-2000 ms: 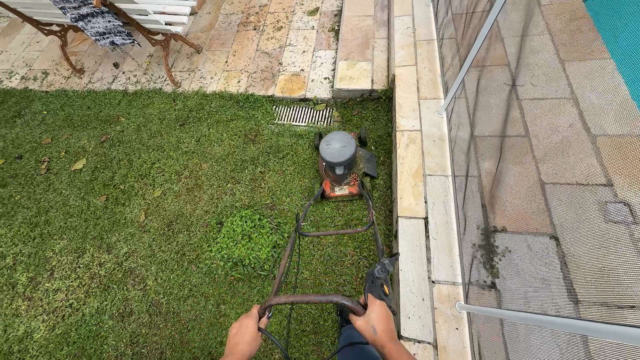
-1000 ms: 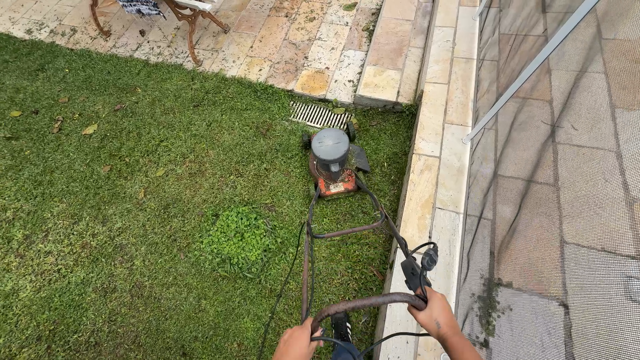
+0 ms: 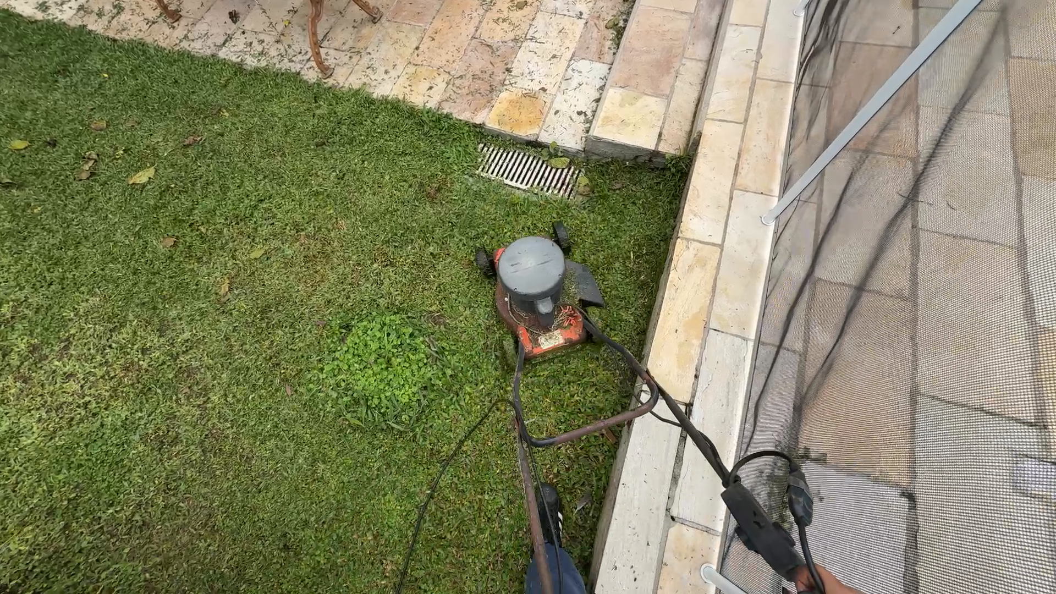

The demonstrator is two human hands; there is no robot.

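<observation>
An electric lawn mower (image 3: 536, 289) with a grey motor cover and a worn orange deck stands on the grass, just below a drain grate. Its tubular metal handle (image 3: 590, 431) runs back toward me. My right hand (image 3: 827, 581) is at the lower right edge, mostly out of frame, at the end of the black switch box (image 3: 759, 528) on the handle. A power plug connection (image 3: 799, 497) hangs beside that box. The black power cord (image 3: 437, 483) trails over the grass. My left hand is outside the view.
A raised stone border (image 3: 689, 305) runs along the right, with a mesh fence (image 3: 932, 330) and its white poles beyond. Stone paving (image 3: 462, 58) and a stone step (image 3: 631, 115) lie ahead, behind the metal drain grate (image 3: 528, 171). Bench legs (image 3: 315, 41) stand on the paving. My shoe (image 3: 549, 503) is near the border.
The handle has swung to the right relative to the mower, and the mower's deck has turned. My left hand, seen on the handlebar earlier, has left the view.
</observation>
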